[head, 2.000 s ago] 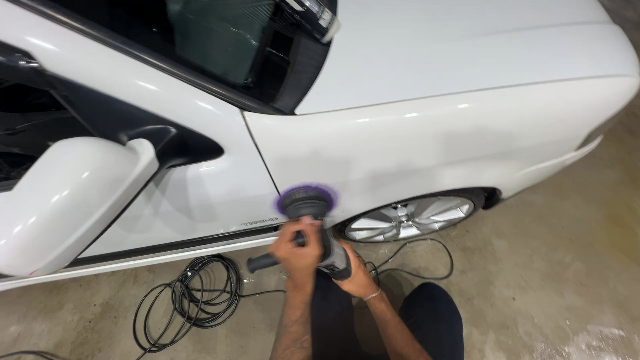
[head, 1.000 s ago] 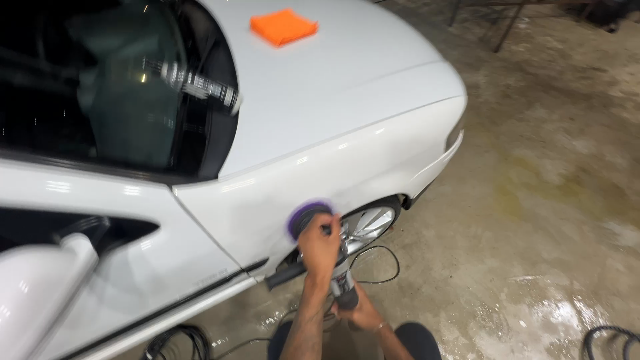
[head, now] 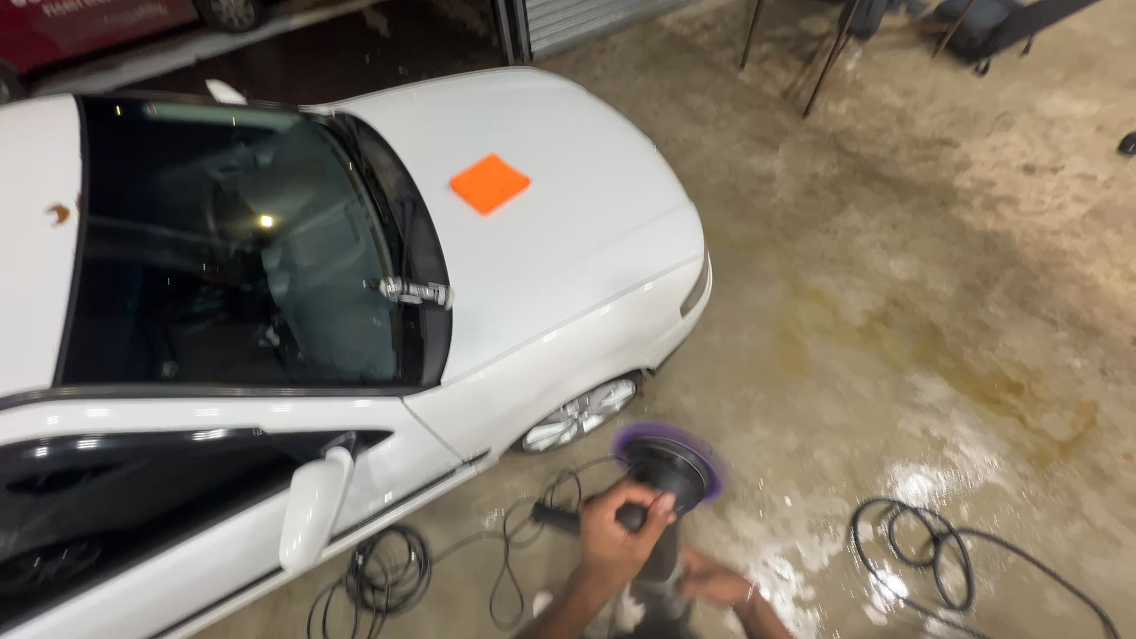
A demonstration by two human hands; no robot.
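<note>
My left hand [head: 621,528] grips the front of a black car polisher [head: 679,466] near its head, with a black side handle sticking out to the left. A purple pad edges the polisher's round head, which is held over the floor, apart from the white car [head: 568,257]. Lower right, my right hand [head: 714,577] is at the rear body of the polisher, blurred; its grip is partly hidden. On the car's bonnet lies an orange cloth [head: 490,184]. A bottle [head: 415,292] rests on its side at the base of the windscreen.
Coiled black cable [head: 386,572] lies beside the car's door, and another black cable [head: 941,550] loops on the wet concrete floor at right. The wing mirror [head: 317,508] juts out at left. Thin metal legs [head: 830,71] stand at the top right.
The polisher was at the front wing of the car in the earlier frames; it is now away from the bodywork, held in my hands. The view has swung to show more of the car and floor.
</note>
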